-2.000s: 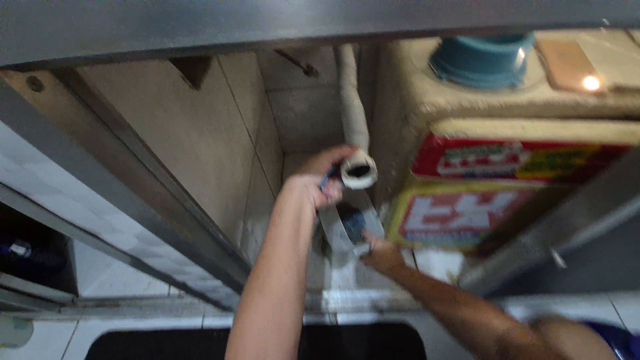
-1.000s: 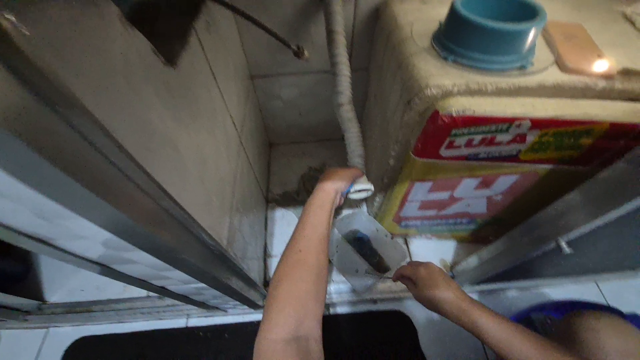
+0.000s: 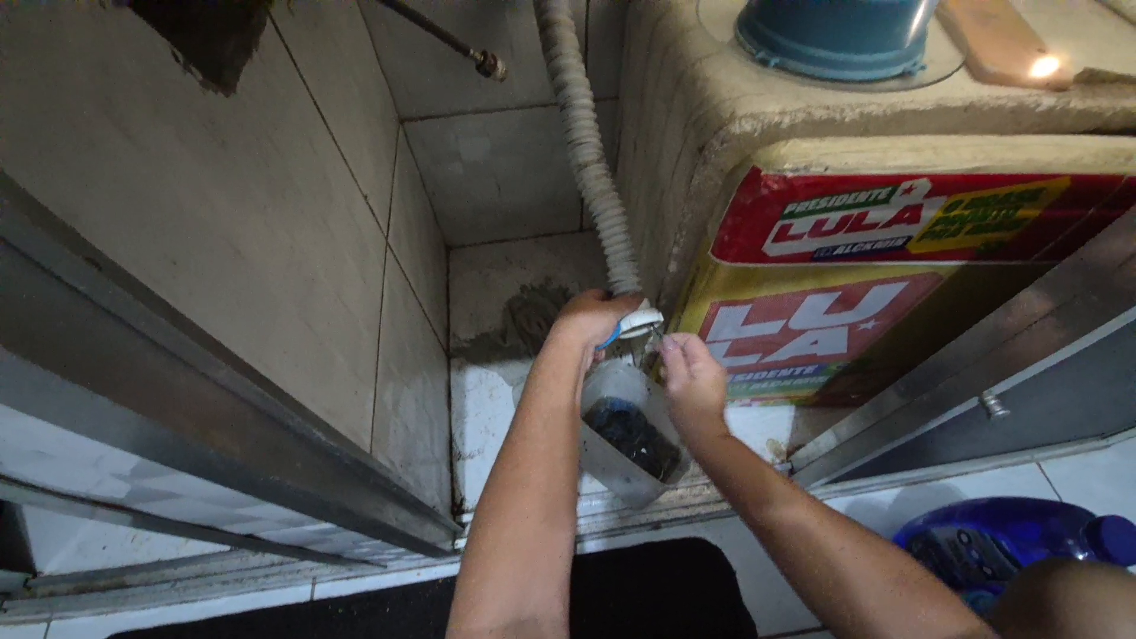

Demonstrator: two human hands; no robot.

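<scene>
A ribbed, off-white drain hose (image 3: 590, 160) hangs down between the tiled wall and a worn cabinet. My left hand (image 3: 595, 321) is closed around its lower end, just behind the white end ring (image 3: 641, 321); something blue shows beside the fingers. My right hand (image 3: 692, 377) pinches a small thin dark item at the opening of that ring; what it is cannot be told. Below both hands stands a translucent plastic container (image 3: 626, 475) with dark, wet-looking matter (image 3: 635, 439) inside.
The stickered cabinet (image 3: 887, 155) at right carries a teal plastic tub (image 3: 834, 40) and a lit phone-like object (image 3: 1003, 44). Metal frames (image 3: 222, 382) flank the space. A thin hose with a metal fitting (image 3: 491, 66) hangs at the back. A black mat (image 3: 661, 590) and blue bottle (image 3: 1003, 537) lie in front.
My right hand has moved up from the container's rim to the hose opening. The left hand keeps its hold on the hose end. The view has come closer.
</scene>
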